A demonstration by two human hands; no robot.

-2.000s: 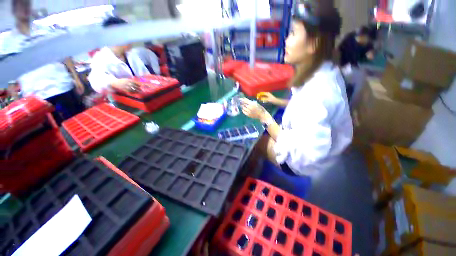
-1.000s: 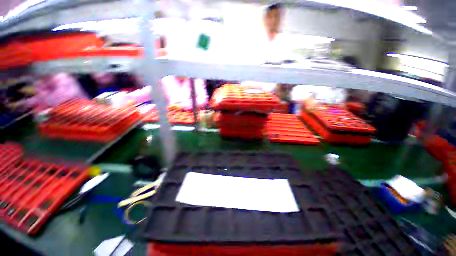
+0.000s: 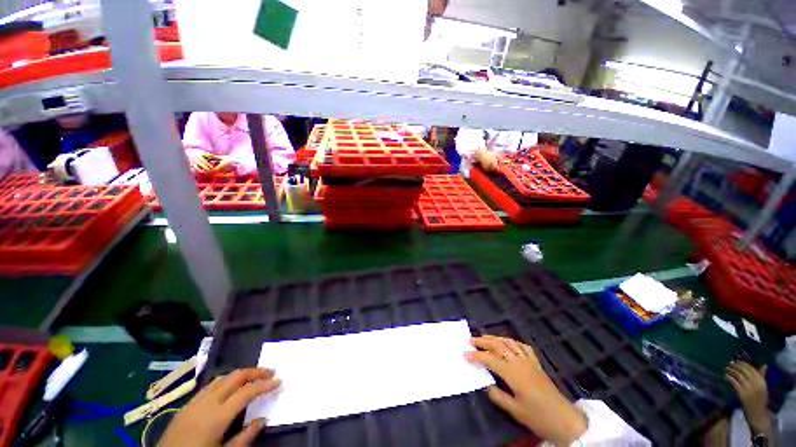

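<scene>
A plain white paper sheet (image 3: 375,371) lies over the black foam tray (image 3: 349,301) in front of me, slightly tilted. My left hand (image 3: 218,409) holds the sheet's left end, thumb and fingers at its edge. My right hand (image 3: 524,384) holds the sheet's right end, fingertips on its edge. A small dark shiny item (image 3: 339,319) sits in a tray pocket behind the sheet. A second black foam tray (image 3: 602,367) lies to the right, partly behind my right hand.
A grey shelf post (image 3: 166,157) and shelf edge stand ahead. Stacked red trays (image 3: 371,196) stand beyond. A blue bin (image 3: 630,307) is at the right, near another person's hand (image 3: 749,384). Cable loops and pale-handled tools (image 3: 170,384) lie at the left.
Both my hands have come into view and taken hold of the white sheet. The view has swung left from the right-hand worker and now sits closer over the black tray.
</scene>
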